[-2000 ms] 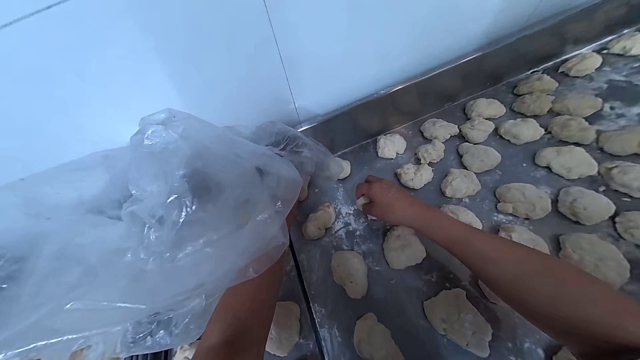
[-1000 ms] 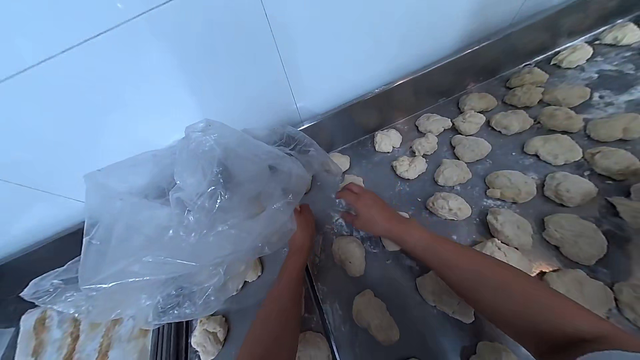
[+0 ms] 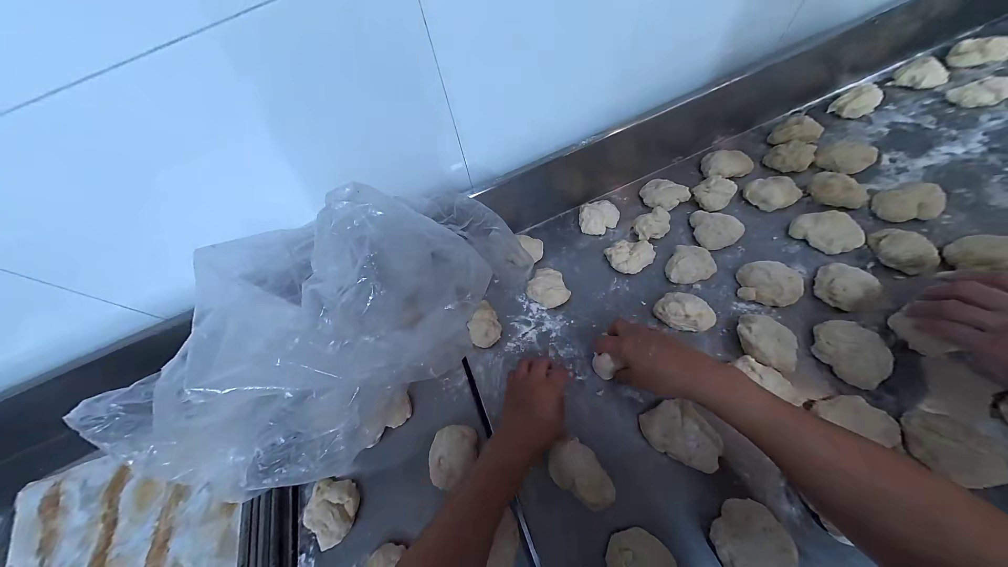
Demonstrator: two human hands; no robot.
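My right hand [image 3: 642,356] is closed around a small dough piece [image 3: 605,365], low over the floured metal worktop [image 3: 575,405]. To its left, my left hand [image 3: 538,390] rests on or just above the metal with fingers curled; whether anything is under them is hidden. A round dough piece [image 3: 548,288] lies beyond both hands, beside a patch of loose flour [image 3: 539,327]. An oval dough piece [image 3: 581,472] lies just below my left hand. The crumpled clear plastic sheet [image 3: 378,291] covers the worktop's left part and some dough pieces.
Many dough pieces [image 3: 827,231] spread across the right side. Another person's hand [image 3: 965,315] touches dough at the right edge. A raised metal edge [image 3: 630,150] runs along the tiled wall [image 3: 339,102]. A seam [image 3: 488,409] crosses the worktop; a stained tray [image 3: 126,516] sits lower left.
My left hand has come away from the plastic sheet's edge. My right hand, open a second ago, now holds a small dough piece. Another person's hand has appeared at the right.
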